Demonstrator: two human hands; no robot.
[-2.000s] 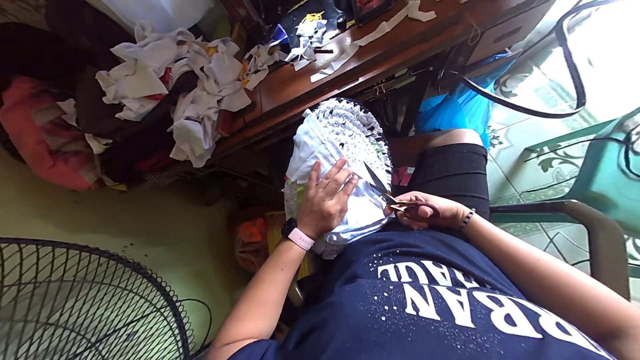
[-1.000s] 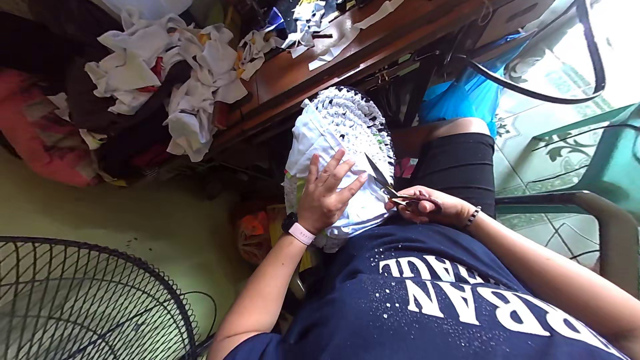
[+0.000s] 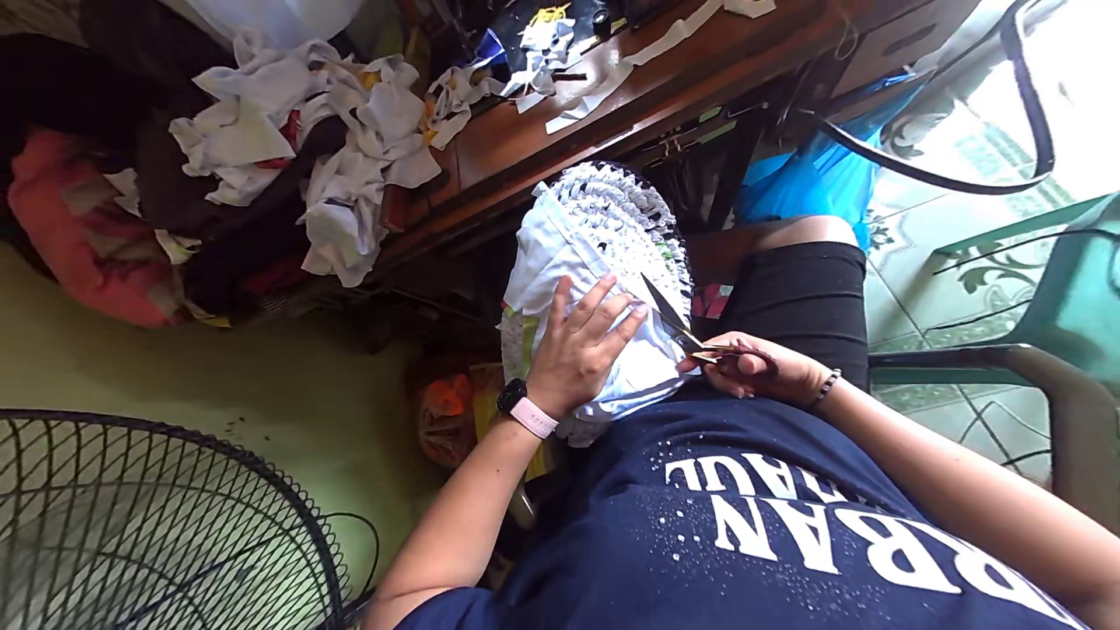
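Observation:
White cloth (image 3: 560, 254) lies on my lap, over a round, knotted white-and-dark fabric piece (image 3: 630, 210) whose textured part shows along the top and right. My left hand (image 3: 586, 346) rests on the cloth with its fingers spread, pressing it flat; a pink-banded watch is on that wrist. In my right hand (image 3: 757, 367) is a pair of scissors (image 3: 678, 319), held by the handles, with the blades pointing up and left over the cloth's right edge. Whether the blades have fabric between them cannot be told.
White fabric scraps (image 3: 367, 131) are heaped at upper left, and more strips lie on the wooden table (image 3: 499, 140). A fan (image 3: 157, 525) stands at lower left. A blue plastic bag (image 3: 814, 184) hangs beyond my knee, and a green chair (image 3: 1059, 297) is at right.

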